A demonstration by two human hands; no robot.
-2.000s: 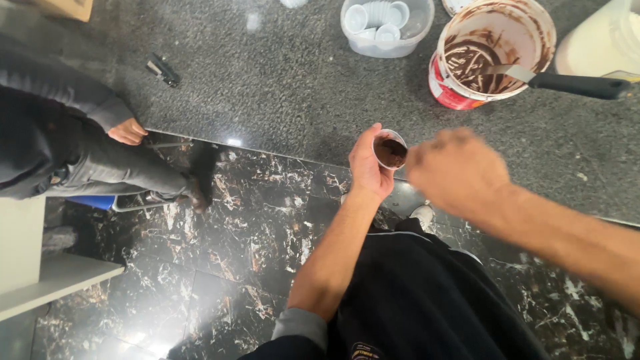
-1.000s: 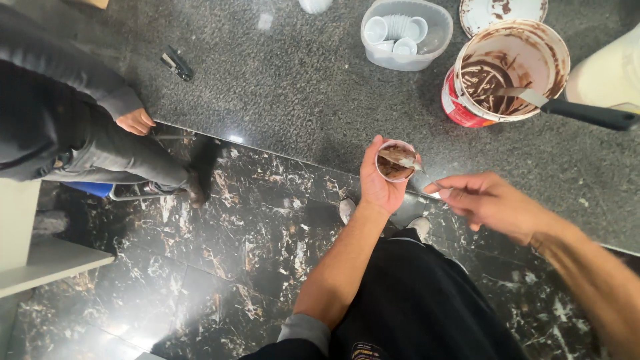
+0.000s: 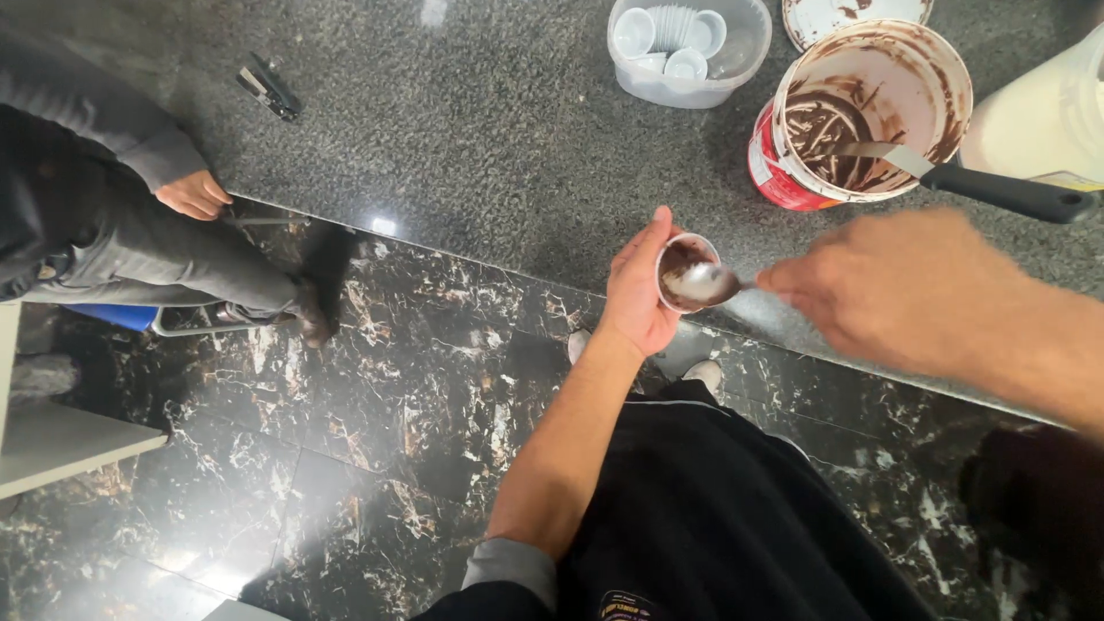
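My left hand (image 3: 640, 289) holds a small white plastic cup (image 3: 662, 274) with brown chocolate-like paste inside, just off the counter's front edge. In my right hand (image 3: 893, 289), blurred, is a metal spoon (image 3: 712, 283) whose bowl lies over the mouth of the cup. Beyond my right hand stands a red and white plastic bucket (image 3: 789, 185), its inner wall smeared with brown paste. A spatula with a black handle (image 3: 1005, 190) rests across its rim, the blade reaching inside.
A clear plastic tub (image 3: 673, 90) of small white cups stands left of the bucket. Behind are a smeared lid (image 3: 854, 19) and a pale container (image 3: 1039, 121). A stapler-like object (image 3: 269, 88) lies on the granite counter (image 3: 483, 129). Another person's hand (image 3: 194, 195) rests at its edge, far left.
My right hand was blurred beside the cup two seconds ago, then lower right with the spoon in the cup. Now it is higher, nearer the bucket, with the spoon bowl over the cup's mouth.
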